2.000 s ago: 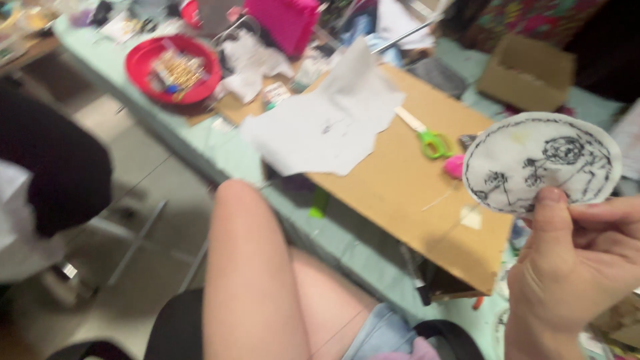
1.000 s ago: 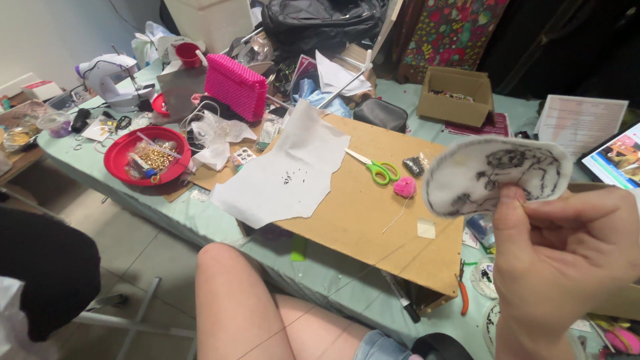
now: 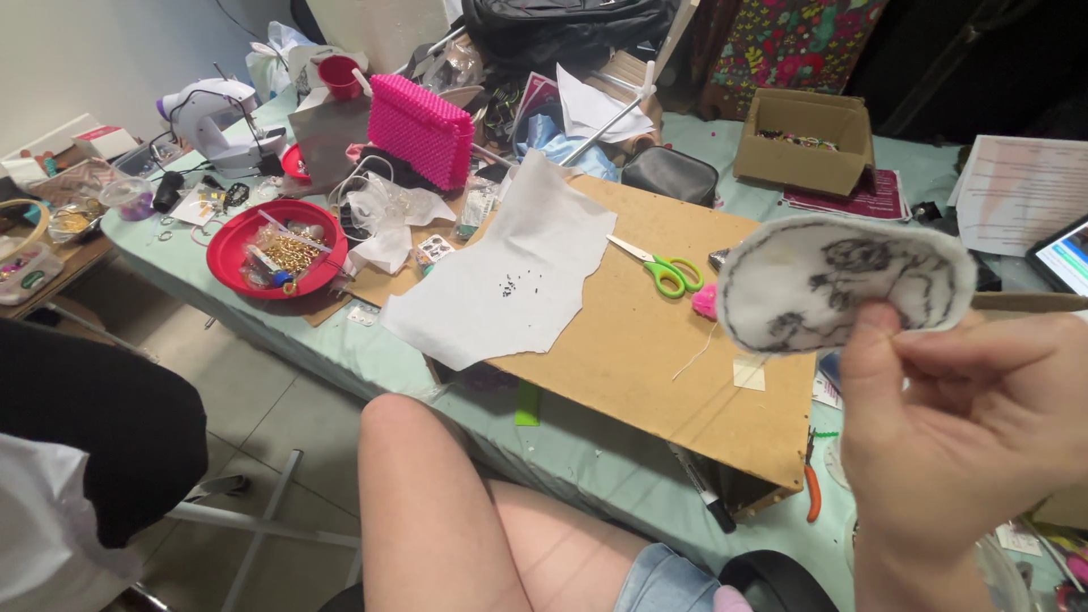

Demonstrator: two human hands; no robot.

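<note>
My right hand (image 3: 960, 425) pinches an oval white felt patch (image 3: 765, 280) between thumb and fingers at the right; black stitched flowers and a black stitched edge show on it. My left hand is out of view. On an upturned wooden board or box (image 3: 680, 408) lies a white cloth piece (image 3: 544, 229) with small black beads (image 3: 510, 286) on it. Green-handled scissors (image 3: 667, 272) lie partly open beside the cloth. A pink fuzzy ball (image 3: 705, 301), probably a pincushion, sits right of them, with a pale thread (image 3: 695, 353) below and a cream square (image 3: 749, 373) nearby.
A red bowl (image 3: 223, 276) holds gold beads and packets. Behind stand a white sewing machine (image 3: 212, 127), a pink beaded bag (image 3: 416, 127) and a cardboard box (image 3: 799, 170). Orange-handled pliers (image 3: 813, 489) lie by the board's right edge. My knee (image 3: 408, 433) is near the table edge.
The patch stays pinched in my right hand and is tilted differently from two seconds ago. The view has swung up, bringing more of the table's back into sight.
</note>
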